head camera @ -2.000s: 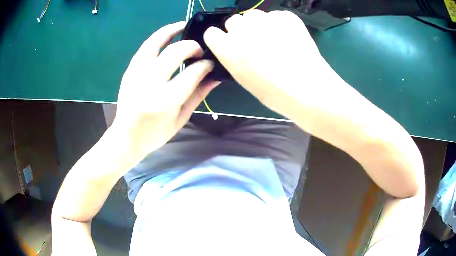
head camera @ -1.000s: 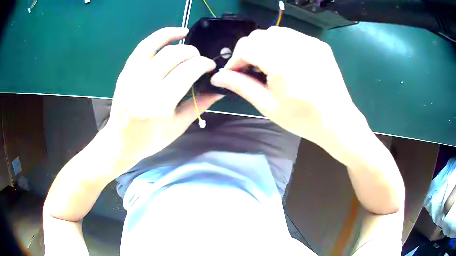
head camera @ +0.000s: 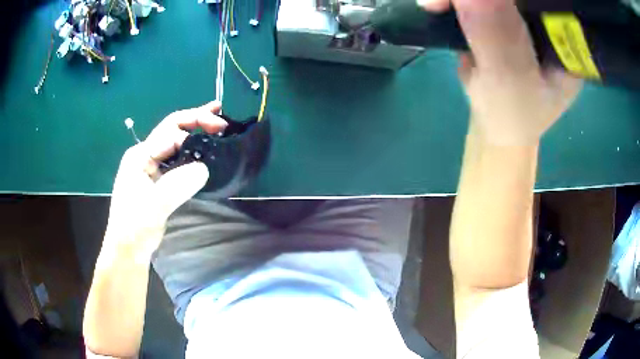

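A black motor housing (head camera: pixel 242 158) is held in my left hand (head camera: pixel 158 158) over the bench's front edge, at left of centre. It is tilted, with small bright dots on its near side. A yellowish lead with a white plug stands up from its back, and another white plug shows left of my fingers. My right hand (head camera: pixel 516 77) grips the thick black electric screwdriver (head camera: pixel 491 31), which has a yellow label. Its dark nose points left, at the grey-white feeder box (head camera: pixel 337 45). The screwdriver's far end is cut off by the picture's edge.
A pile of small white-silver motors with coloured wires (head camera: pixel 95 24) lies at the back left of the green bench top (head camera: pixel 351 133). More leads with white plugs lie near the pale seam. A cardboard box (head camera: pixel 575 259) with black parts stands below the bench at right.
My right hand has left the housing and now holds the screwdriver at upper right. My left hand has moved left and lower with the housing, which is turned. More of the feeder and motor pile shows.
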